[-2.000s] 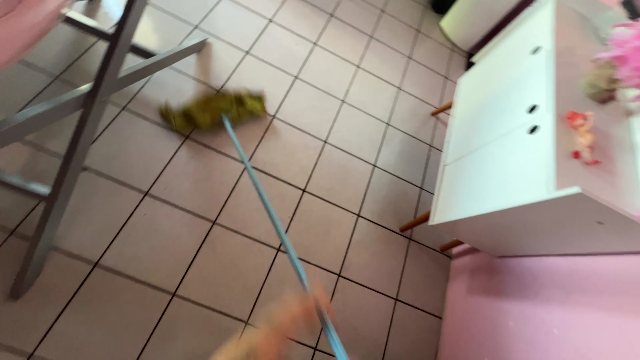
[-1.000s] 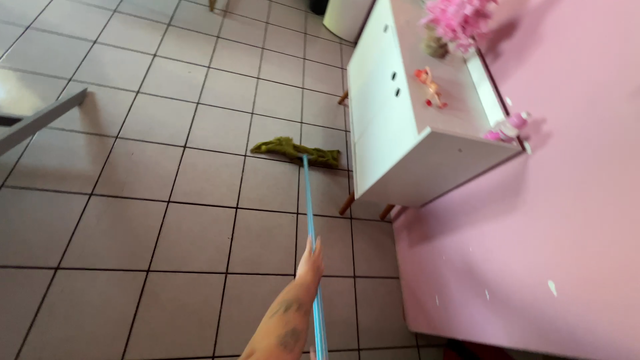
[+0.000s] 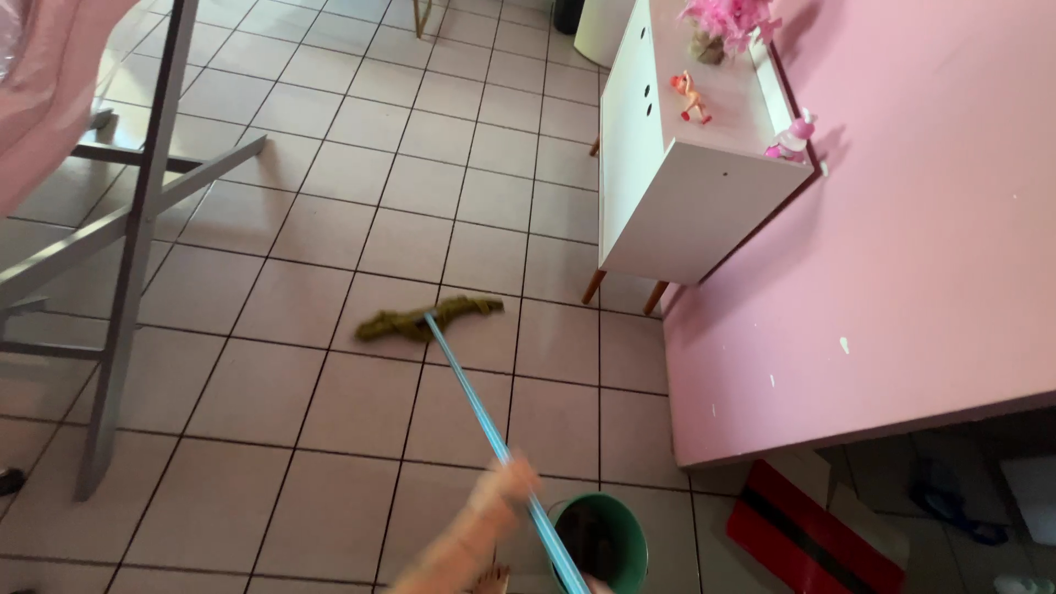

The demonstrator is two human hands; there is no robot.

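Note:
A light-blue mop handle [image 3: 474, 400] runs from the lower middle up to a mop head wrapped in an olive-green cloth [image 3: 404, 323], which lies flat on the tiled floor. One hand, blurred, grips the handle at mid-length; its arm enters from the bottom left of it, so I take it for my left hand [image 3: 513, 483]. At the bottom edge, a small part of my right hand [image 3: 597, 586] shows by the handle's upper end; its fingers are mostly out of frame. A green bucket [image 3: 635, 536] with dark contents stands beneath the handle.
A white cabinet [image 3: 701, 206] on wooden legs stands against the pink wall [image 3: 907, 247], with small figures and pink flowers on top. Grey metal folding legs [image 3: 140, 239] stand at left. A red box [image 3: 808, 528] lies at lower right, and a bare foot [image 3: 492, 580] shows below.
The cloth-covered mop head has moved left, away from the cabinet's near leg, since one second ago. The view has shifted, and the bucket and red box now show.

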